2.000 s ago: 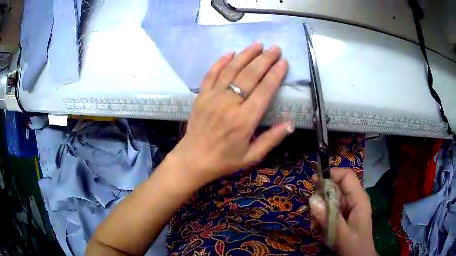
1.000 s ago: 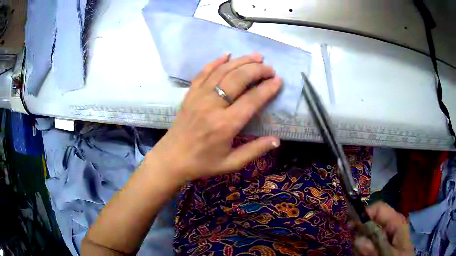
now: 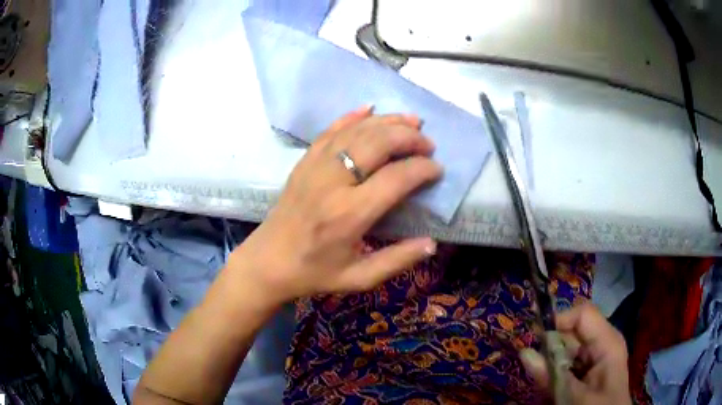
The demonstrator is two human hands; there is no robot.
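Observation:
A light blue strip piece [image 3: 317, 79] lies on the white table and runs from the top edge down to the right. My left hand [image 3: 340, 206] rests on its lower part, fingers bent, with a ring on one finger. My right hand [image 3: 586, 356] holds the fabric scissors [image 3: 520, 207] by the handles. The blades look closed and point up, just right of the strip's cut end, apart from it. A thin blue offcut [image 3: 523, 134] lies to the right of the blades.
The machine head [image 3: 538, 35] spans the upper right. More blue strips [image 3: 119, 87] lie at the upper left. A measuring tape [image 3: 633, 236] runs along the front edge. Bundled blue pieces [image 3: 150, 277] hang below the table at left. A black cord [image 3: 697, 119] crosses the right side.
The scissors have come away from the strip's end, leaving a thin offcut separate on the table. The strip's right end has swung down toward the front edge under my left hand.

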